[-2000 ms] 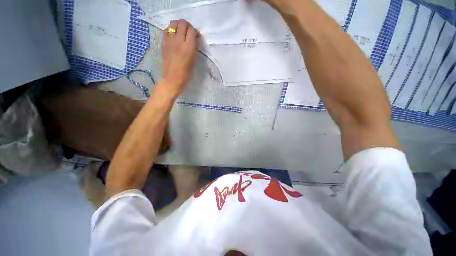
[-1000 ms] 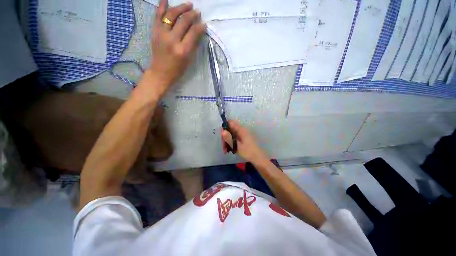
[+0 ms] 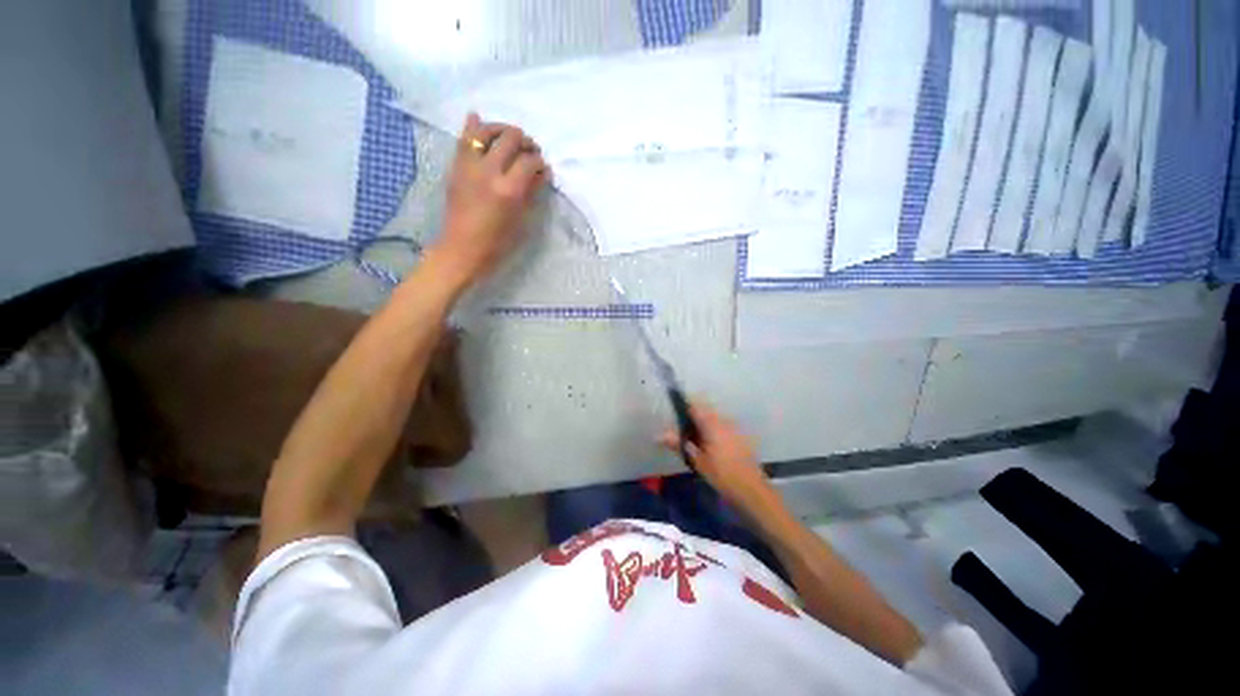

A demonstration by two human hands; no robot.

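Note:
The large white paper pattern piece [image 3: 666, 157] lies on the table, with its curved lower left edge beside my left hand. My left hand [image 3: 492, 190], with a ring, presses at that piece's left end. My right hand [image 3: 714, 446] holds the fabric shears [image 3: 653, 356] by their black handles. The blades point up and left, their tips below the pattern's lower corner and apart from it. They are blurred and look closed. A narrow checked offcut [image 3: 571, 311] lies beside the blades.
A small pattern piece [image 3: 283, 139] lies on blue checked fabric [image 3: 385, 150] at left. Strip pattern pieces [image 3: 1013, 136] and medium pattern pieces [image 3: 870, 136] lie on checked cloth at right. Brown cloth [image 3: 272, 381] lies at the left near edge of the grey table [image 3: 830, 394].
My right hand was at the far side, then held the shears along the curved edge. Now the shears have moved right and back toward me. My left hand stays at the pattern's left end.

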